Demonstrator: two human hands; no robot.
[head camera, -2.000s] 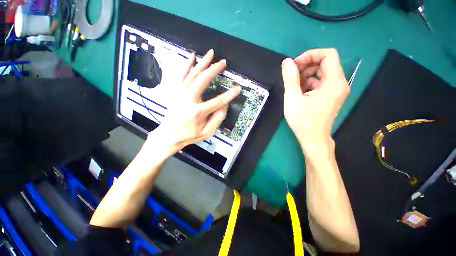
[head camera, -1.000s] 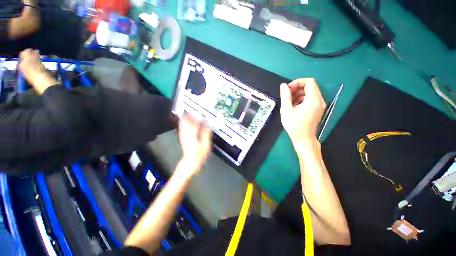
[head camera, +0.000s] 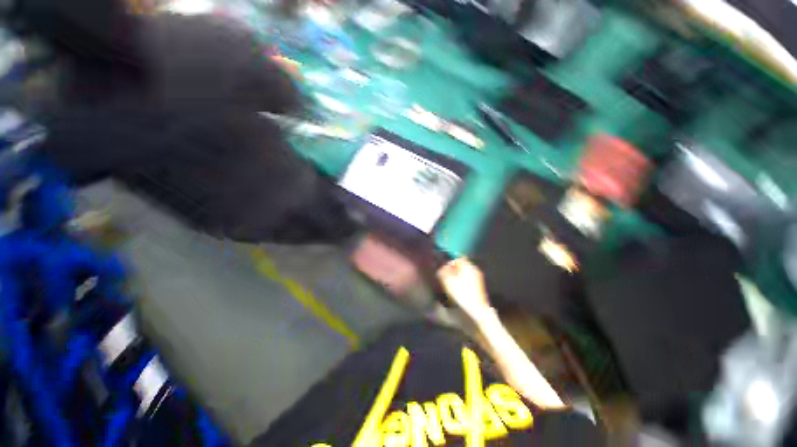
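The whole view is strongly blurred. The white laptop chassis (head camera: 400, 184) lies on a black mat (head camera: 447, 163) on the green bench, with a small greenish area at its right side that looks like the motherboard (head camera: 429, 178). My right hand (head camera: 460, 278) is low and to the right, off the chassis, near the bench's front edge. Its fingers look curled, but blur hides whether it holds anything. My left hand is not in the picture.
A person in dark clothes (head camera: 201, 131) is at the left beside the bench. Blue shelving (head camera: 65, 323) stands at lower left above grey floor (head camera: 183, 306). A red-pink bag (head camera: 614, 168) lies at right, near another black mat (head camera: 516, 236). A pinkish block (head camera: 386, 264) shows below the chassis.
The view has swung and widened, so the chassis looks smaller. My left hand has left the picture. My right hand is now lower, by the bench's front edge. More of the other person shows.
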